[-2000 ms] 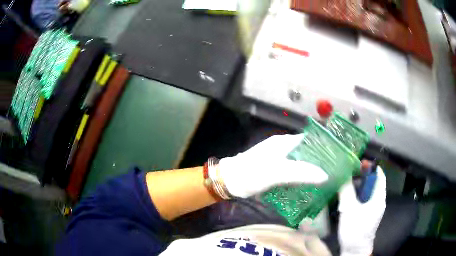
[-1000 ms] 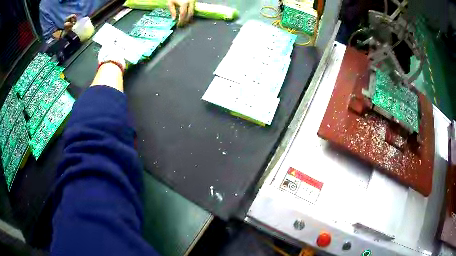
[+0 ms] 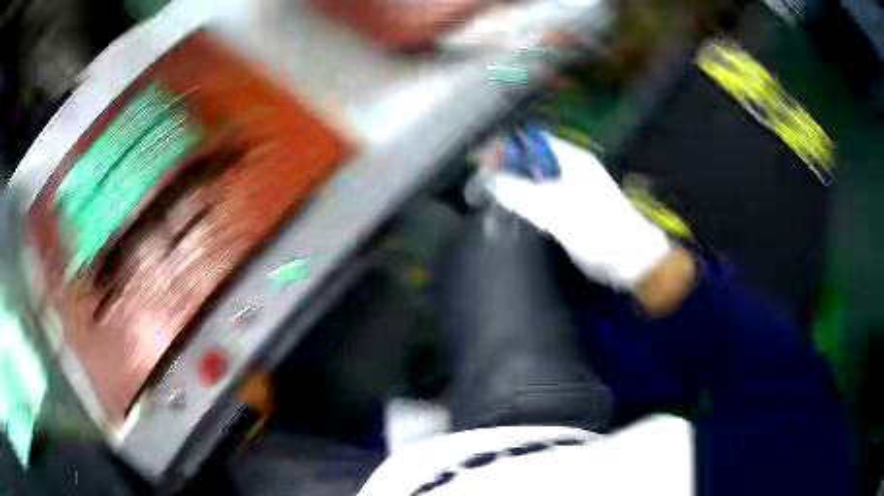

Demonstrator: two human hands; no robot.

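The view is strongly blurred. My right hand (image 3: 591, 218), in a white glove, is over my lap at centre right. It holds cutters with blue handles (image 3: 531, 155); their jaws are too blurred to make out. A green circuit board (image 3: 126, 174) lies on the red-brown fixture plate (image 3: 276, 121) of the machine at the left, away from my hand. I cannot make out my left hand. A small white patch (image 3: 417, 423) shows low in the middle, and I cannot tell what it is.
The grey machine front edge (image 3: 320, 228) runs diagonally, with a red button (image 3: 212, 365) and a green-ringed button (image 3: 289, 271). A second red-brown plate (image 3: 402, 19) is at the top. A black tray (image 3: 722, 155) with yellow-edged boards (image 3: 766, 107) stands at the right.
The view has swung right, away from the black surface and white sheets. My left arm, earlier reaching to boards at upper left, is gone from view. My right hand with the cutters now shows.
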